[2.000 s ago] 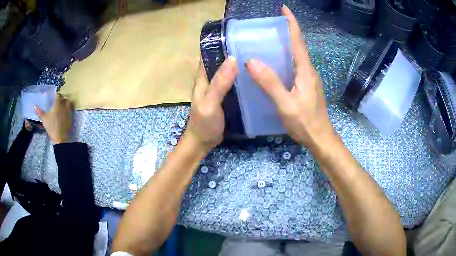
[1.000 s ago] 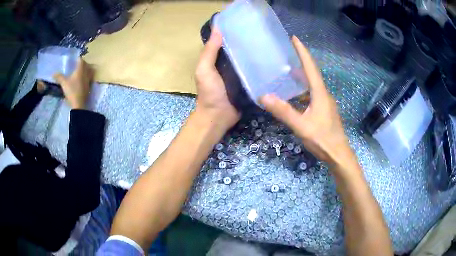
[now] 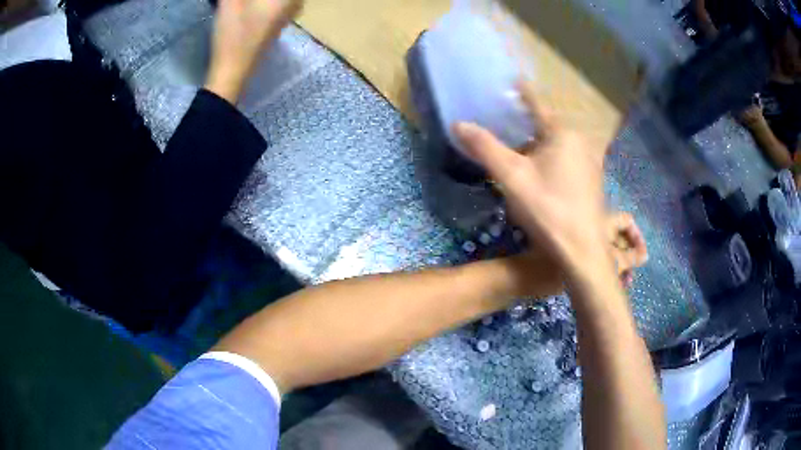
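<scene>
My right hand (image 3: 558, 176) grips a closed housing unit, with thumb and fingers on its milky translucent half (image 3: 474, 66). The dark half (image 3: 425, 92) faces left and down, and the unit is tilted and blurred. My left forearm crosses under my right forearm. My left hand (image 3: 625, 249) shows beyond my right wrist, partly hidden, with curled fingers; whether it holds anything cannot be told. Small round fittings (image 3: 483, 345) with pale centres lie on the bubble wrap (image 3: 329, 189) below and around my forearms.
A person in a black sleeve (image 3: 206, 145) sits at the left, one hand at the top edge. A tan sheet (image 3: 369, 39) lies at the back. Another milky and black housing (image 3: 698, 378) is at the lower right. Dark shells (image 3: 725, 246) and another person's arm (image 3: 773, 141) are at the right.
The view has swung to the right. My left hand has let go of the housing unit and crossed rightward under my right arm. My right hand alone keeps hold of the unit.
</scene>
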